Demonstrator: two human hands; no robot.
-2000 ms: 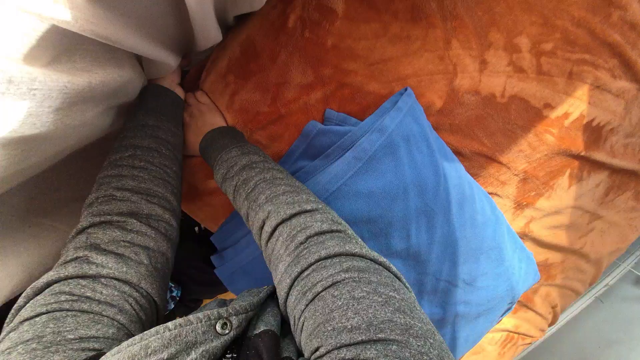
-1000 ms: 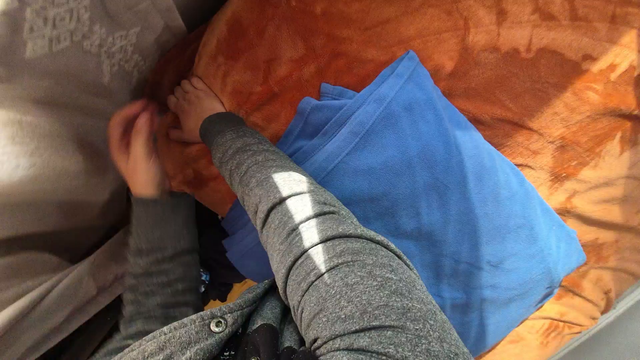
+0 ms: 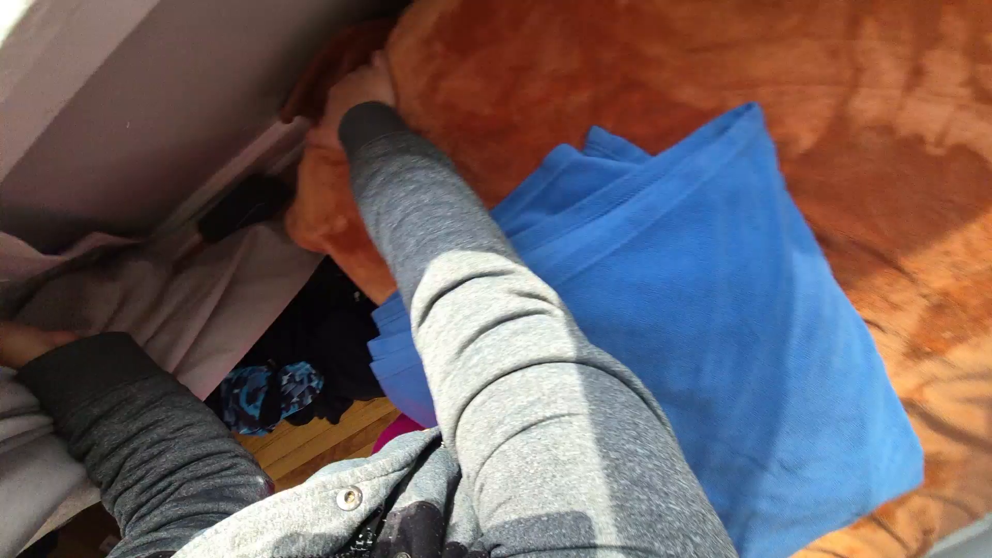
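Observation:
My right hand point(image 3: 360, 89) is at the upper left edge of the orange plush blanket point(image 3: 558, 70), pressed against its fabric; the fingers are mostly hidden, so a grip cannot be made out. At the far left edge of the view, my left hand point(image 3: 31, 343) is partly cut off beside the pale curtain-like cloth point(image 3: 167, 302); its fingers are out of view. A folded blue fleece blanket point(image 3: 721, 310) lies on the orange blanket, partly under my right forearm.
A grey wall point(image 3: 170, 101) stands at the upper left. Dark clothing point(image 3: 333, 333) and a blue patterned cloth point(image 3: 267, 391) lie near the wooden floor point(image 3: 341, 442). A grey edge point(image 3: 965, 539) shows at the lower right.
Both hands were together at the blanket's edge; my left hand has moved away to the far left. The pale cloth has shifted down and left, exposing the wall. My right hand remains at the orange blanket.

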